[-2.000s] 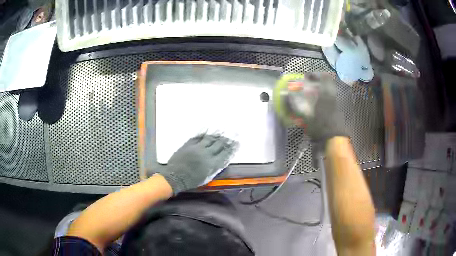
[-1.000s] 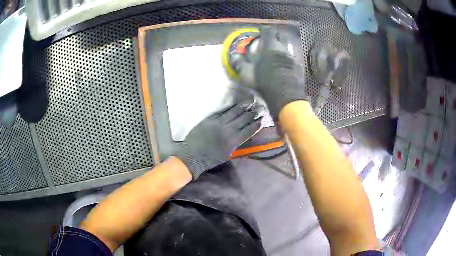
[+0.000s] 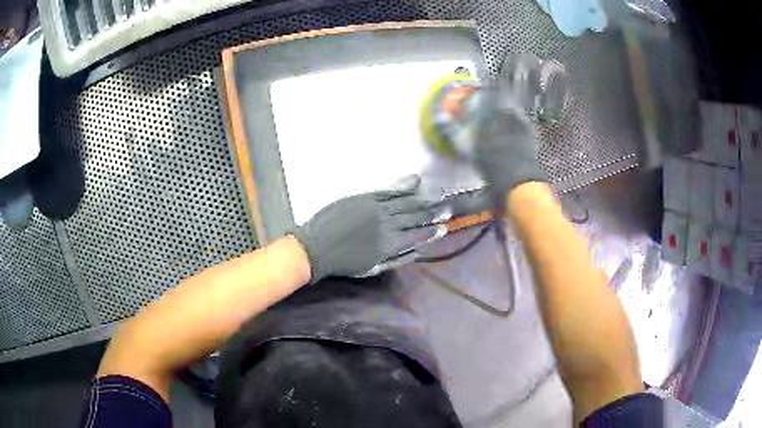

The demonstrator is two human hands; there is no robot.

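Note:
A white rectangular panel (image 3: 351,125) lies in the grey, orange-edged fixture (image 3: 251,109). A dark round spot shows near its upper right corner. My gloved left hand (image 3: 359,234) rests flat over the panel's lower edge and the fixture's near rim, fingers spread. My gloved right hand (image 3: 508,155) is closed around a yellow-edged air sander (image 3: 447,113), blurred, over the panel's right part. The hand and sander hide part of the panel's right side. Whether the pad touches it cannot be told.
A second, grey sander (image 3: 543,88) sits on the perforated bench (image 3: 150,167) right of the fixture. A slotted white tray (image 3: 125,42) is at the upper left, a loose panel (image 3: 18,109) at far left. Blue-grey discs (image 3: 576,12) lie at the top right; cartons (image 3: 710,201) are at right.
The sander came from beside the panel onto it, then moved right and slightly down, uncovering the dark spot. My left hand shifted slightly toward the near edge. The view has shifted.

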